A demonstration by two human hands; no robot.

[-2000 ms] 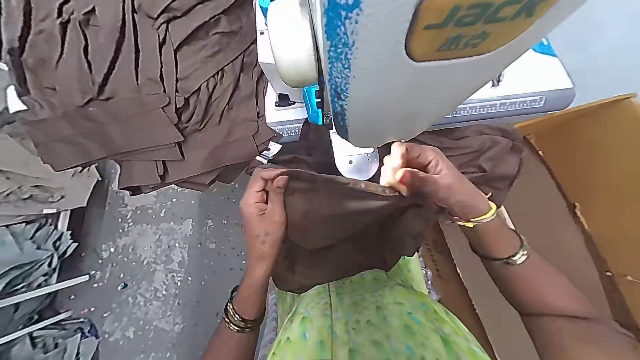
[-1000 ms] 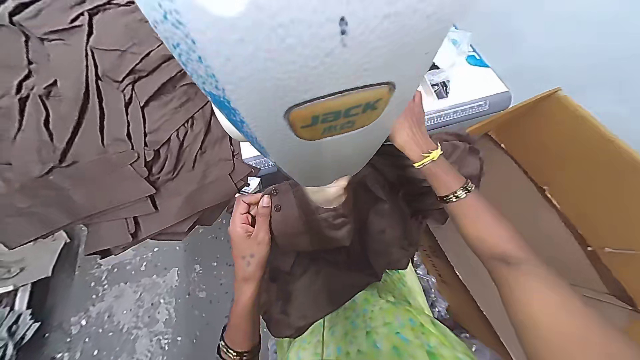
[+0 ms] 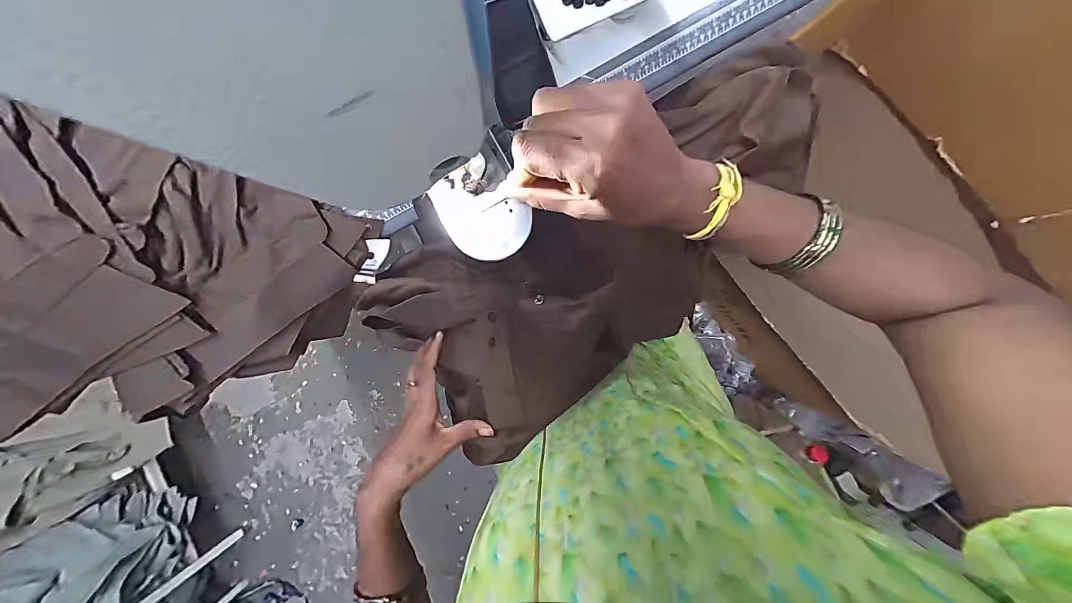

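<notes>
A brown garment piece (image 3: 544,335) with small dark buttons lies over the front of a sewing machine (image 3: 360,92) and hangs toward my lap. My left hand (image 3: 419,435) is at its lower left edge, fingers spread, with the thumb over the fabric. Beside the machine's brightly lit white round part (image 3: 494,222), my right hand (image 3: 599,155) is raised with its fingers pinched together. Whether something tiny is between those fingertips cannot be told. More brown fabric lies behind my right wrist.
Stacked brown fabric pieces (image 3: 167,276) lie at the left. Grey cloth bundles (image 3: 92,544) sit lower left, above a stained floor (image 3: 301,469). An open cardboard box (image 3: 846,251) stands at the right. A machine bed with a printed ruler scale (image 3: 695,42) is at the top.
My right hand has come from behind the machine head's right side to its white round part. My left hand has moved to the garment's lower edge, its fingers now spread. The view has shifted closer.
</notes>
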